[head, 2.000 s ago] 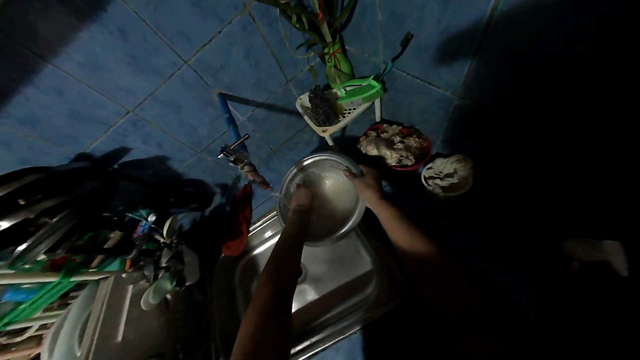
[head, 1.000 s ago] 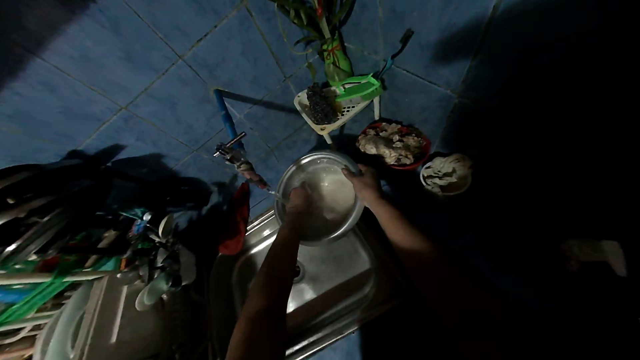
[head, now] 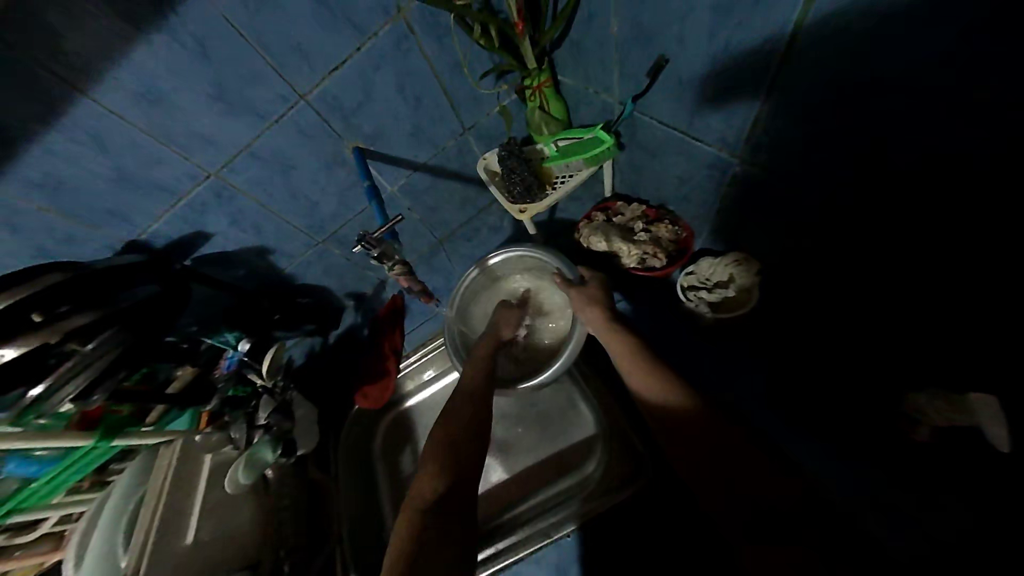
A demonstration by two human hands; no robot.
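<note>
A round metal pot [head: 462, 340] with cloudy liquid and pale grains or sediment in it is above the far part of a stainless steel sink [head: 544, 432]. My right hand [head: 588, 296] grips the pot's right rim, thumb over the edge. Inside the pot, my left hand [head: 510, 320] dips into the cloudy liquid; its fingertips are partly hidden, and whether they hold anything does not show. A metal faucet [head: 384, 248] on a blue pipe [head: 370, 186] points toward the pot's left rim, with a thin stream of water at its mouth.
Behind the pot stands a white plastic basket [head: 524, 210] with a dark scrubber and a green brush. A red bowl [head: 680, 260] of pale, lumpy matter and a white container [head: 740, 300] are at the right. A red cloth [head: 382, 360] hangs left of the sink, beside a crowded dish rack [head: 96, 436].
My left hand has shifted within the pot, and its fingers are posed differently in the liquid. My right hand stays at the right rim.
</note>
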